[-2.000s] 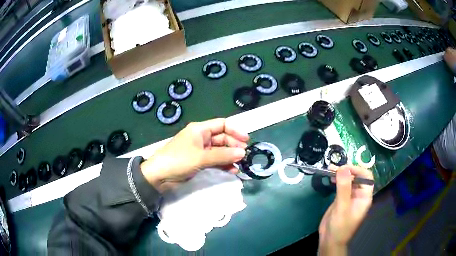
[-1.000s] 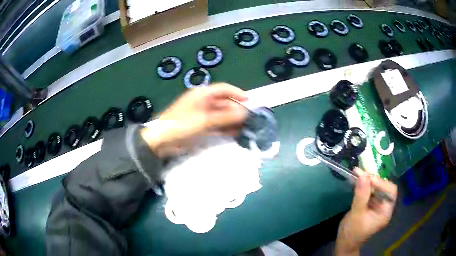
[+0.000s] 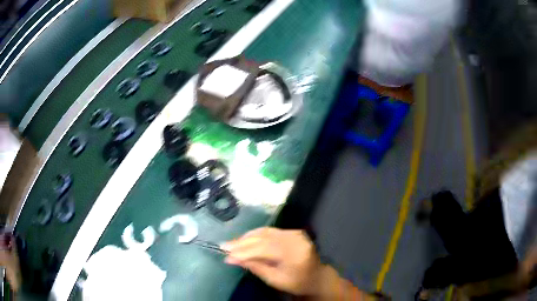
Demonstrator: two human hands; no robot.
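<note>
The picture is blurred. My right hand [image 3: 274, 258], low in the middle, is shut on thin tweezers [image 3: 209, 246]; their tips are at a white C-shaped piece [image 3: 187, 225] on the green surface. I cannot tell whether they grip it. Another C-shaped piece [image 3: 139, 236] lies left of it, beside a bright white pile [image 3: 123, 276]. Several black round parts [image 3: 185, 178] are grouped above the tweezers. A blurred skin-toned shape is cut off at the left edge; I cannot tell whether it is my left hand.
Rings, some pale-banded, lie on the belt [image 3: 88, 170] beyond the white strip [image 3: 126, 156]. An oval unit [image 3: 247, 94] sits by a shiny green sheet [image 3: 203, 126]. A blue stool-like object [image 3: 377, 120] and a yellow floor line are at right, with part of a person at far right.
The view has swung right, so the work surface appears further left and steeper. My left hand and the ring by it have left their former place. My right hand still holds the tweezers.
</note>
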